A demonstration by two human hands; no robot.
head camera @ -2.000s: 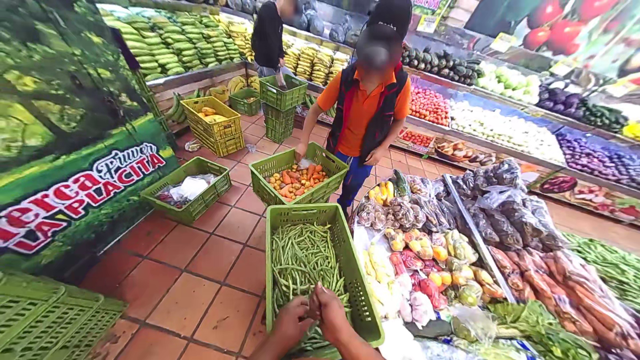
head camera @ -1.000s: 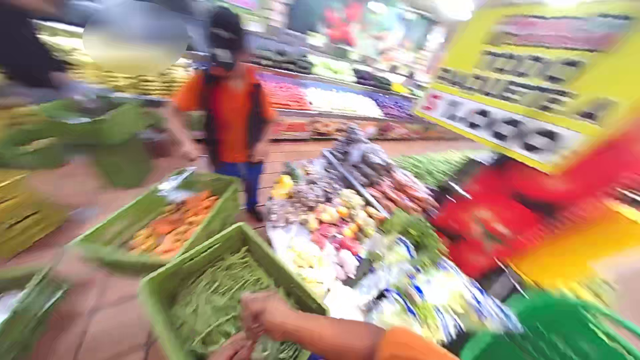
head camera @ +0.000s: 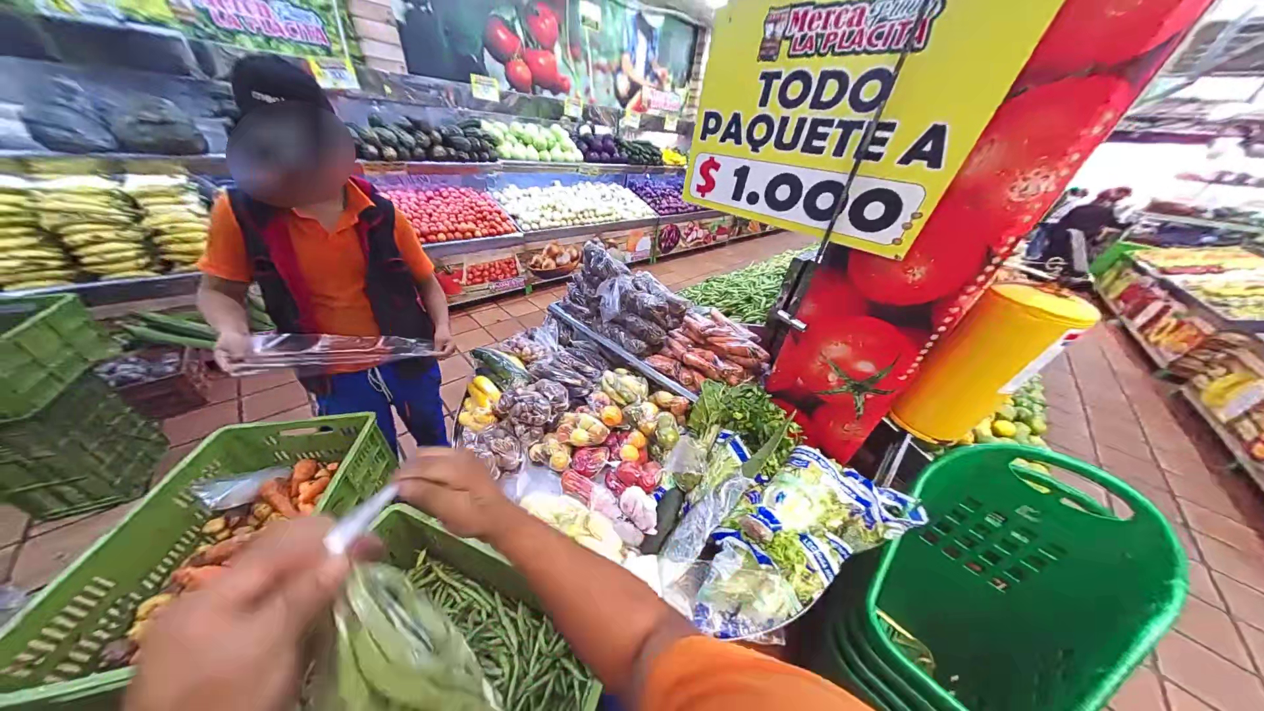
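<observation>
My left hand, blurred at the lower left, grips the gathered neck of a clear plastic bag with green beans inside. My right hand pinches the white twisted end of the bag's plastic, a short way above and right of the left hand. Below both hands is a green plastic crate of loose green beans. The filled bag hangs over the crate's near left part and hides some of it.
Another green crate with carrots and potatoes stands left. A person beyond it holds clear plastic. Packaged vegetables lie on a display to the right, beside stacked green baskets and a price sign.
The view has swung right. A filled bag now shows in my hands, which were close together over the beans before. The person opposite now holds plastic in both hands.
</observation>
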